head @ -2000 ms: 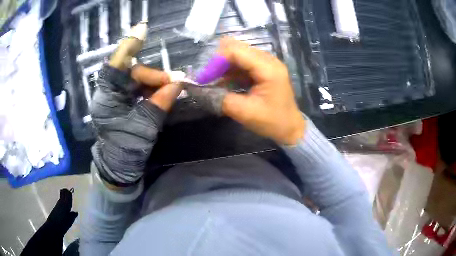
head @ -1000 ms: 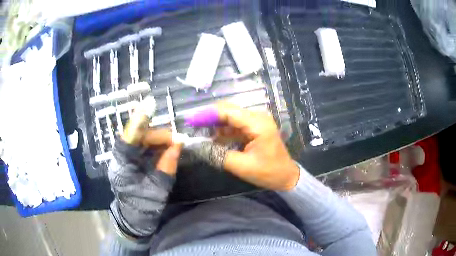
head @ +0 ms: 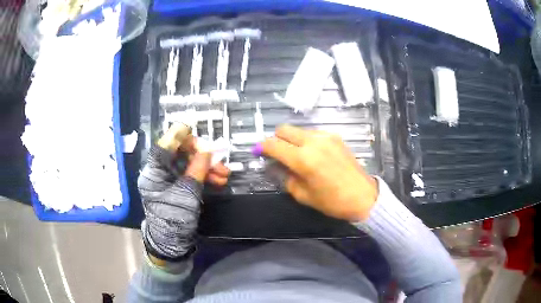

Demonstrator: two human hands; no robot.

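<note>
My left hand (head: 181, 177), in a grey fingerless knit glove with pale finger cots, is over the lower left of the clear ribbed tray (head: 285, 35). Its fingers pinch a small white piece (head: 216, 149). My right hand (head: 323, 168), with a purple finger cot, is just to the right, over the same tray. Its fingers are bent and a little apart from the left hand; its fingertips are blurred and I cannot tell if they hold anything. Rod parts (head: 197, 68) stand in rows at the tray's left. Two white blocks (head: 309, 80) lie at its upper right.
A blue bin (head: 121, 183) heaped with white slips (head: 74, 127) is at the left, a clear bag (head: 133, 21) behind it. A smaller clear tray (head: 486, 136) with one white block (head: 446, 94) is at the right. A white sheet (head: 439, 18) lies at the back. The table edge curves in front.
The hands were together at the white piece and are now apart, the right one drawn rightward. The view has shifted, so trays and bin appear further right.
</note>
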